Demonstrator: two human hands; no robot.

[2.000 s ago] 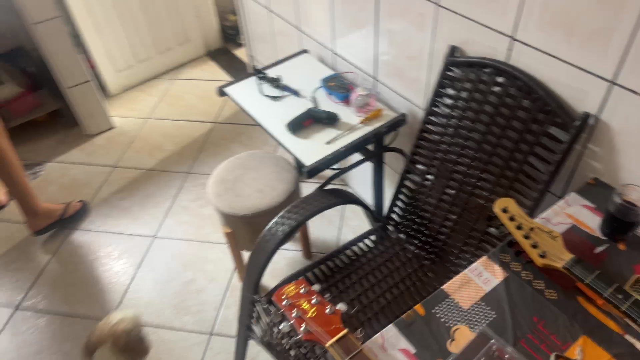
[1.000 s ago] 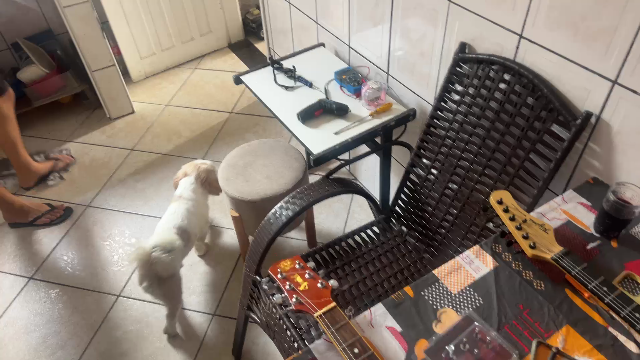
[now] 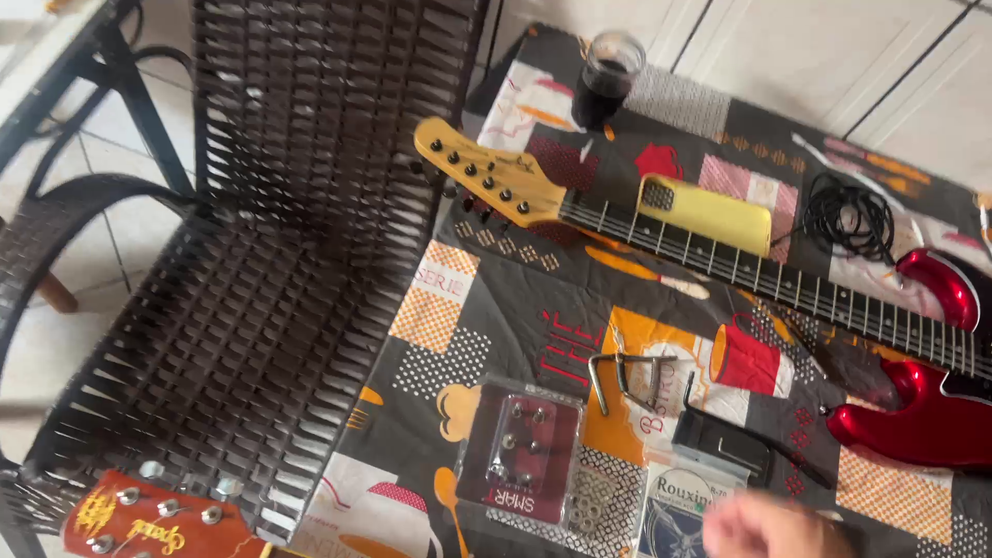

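One of my hands (image 3: 775, 527), blurred, reaches in at the bottom edge, over the right side of a Rouxinol string packet (image 3: 674, 508); it looks like my right hand, and whether it grips the packet is unclear. My left hand does not show. Left of the packet lie several metal nuts or washers (image 3: 590, 502) and a clear blister pack of tuning machines (image 3: 521, 453). Above are hex keys (image 3: 629, 372) and a black case or tool (image 3: 725, 443). A red electric guitar (image 3: 907, 434) lies across the table's right side, its maple headstock (image 3: 488, 172) pointing left.
A glass of dark drink (image 3: 606, 81) stands near the wall. A yellow phone case (image 3: 705, 215) and a coiled black cable (image 3: 849, 217) lie behind the guitar neck. An orange-red headstock (image 3: 163, 519) overlaps the woven chair (image 3: 256, 271). A side table (image 3: 46, 62) stands far left.
The view has swung right and closer to the table. A hand has come into view at the bottom. The dog and the other person's feet are out of view.
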